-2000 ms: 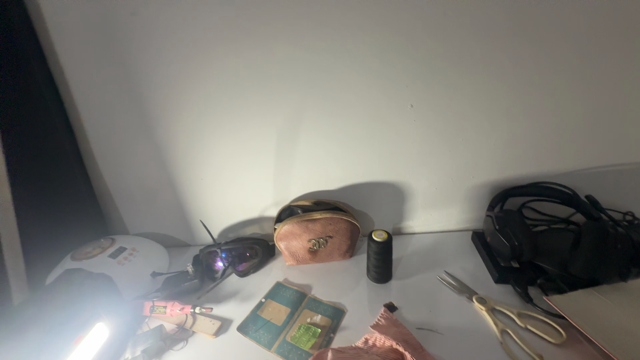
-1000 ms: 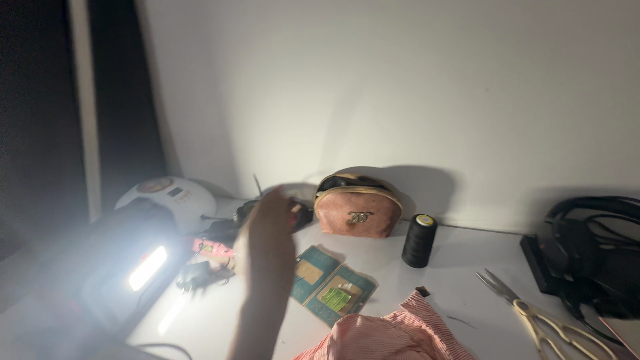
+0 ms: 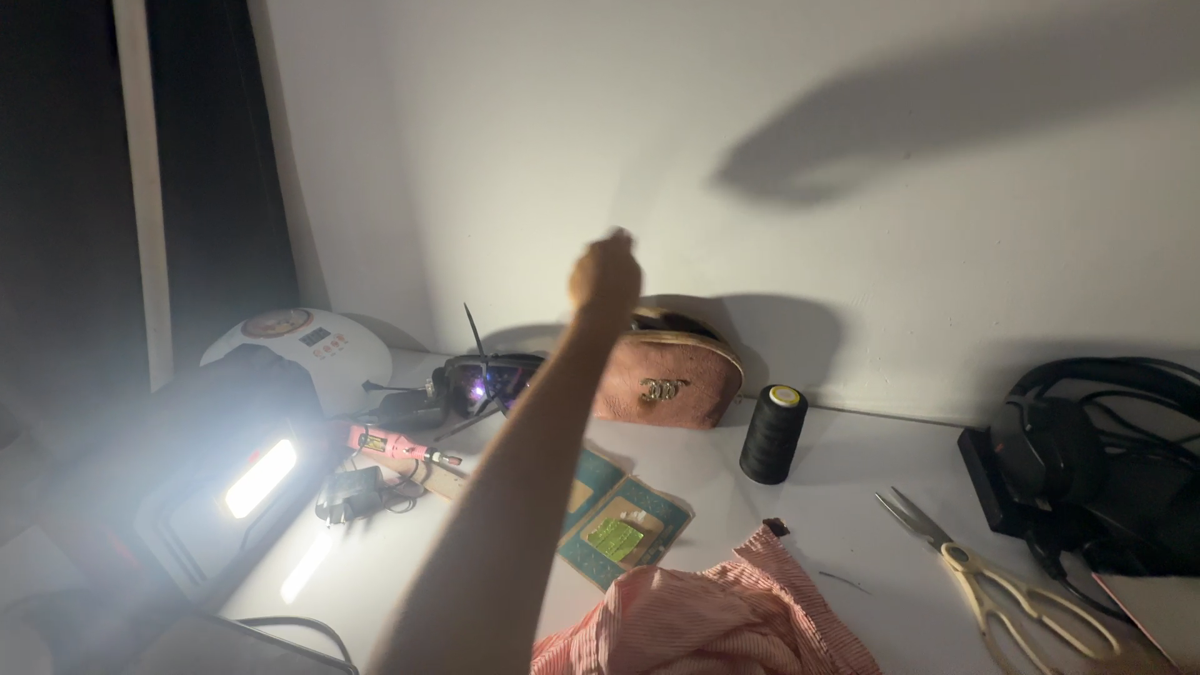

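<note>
My left hand (image 3: pixel 607 272) is raised, its fingers curled, just above the top left of a pink pouch (image 3: pixel 670 380) with a metal emblem. Whether something is between the fingers cannot be told. My forearm crosses in front of the pouch's left side and a teal booklet (image 3: pixel 656 506) with a green packet (image 3: pixel 615 539). Pink striped fabric (image 3: pixel 703 619) lies at the bottom centre. A cone of black thread (image 3: pixel 773 436) stands right of the pouch. Scissors (image 3: pixel 958 557) with cream handles lie at the right, blades apart. My right hand is not in view.
At the left are a lit work lamp (image 3: pixel 261 478), a white nail lamp (image 3: pixel 295 352), a pink rotary tool (image 3: pixel 394 443), a black adapter (image 3: pixel 349 492) and dark goggles (image 3: pixel 497 380). A black headset (image 3: pixel 1059 441) sits at the right. The wall (image 3: pixel 600 141) rises behind the pouch.
My left hand, absent two seconds ago, came into view over the table and has moved up and right to the pouch's top. The view has shifted somewhat.
</note>
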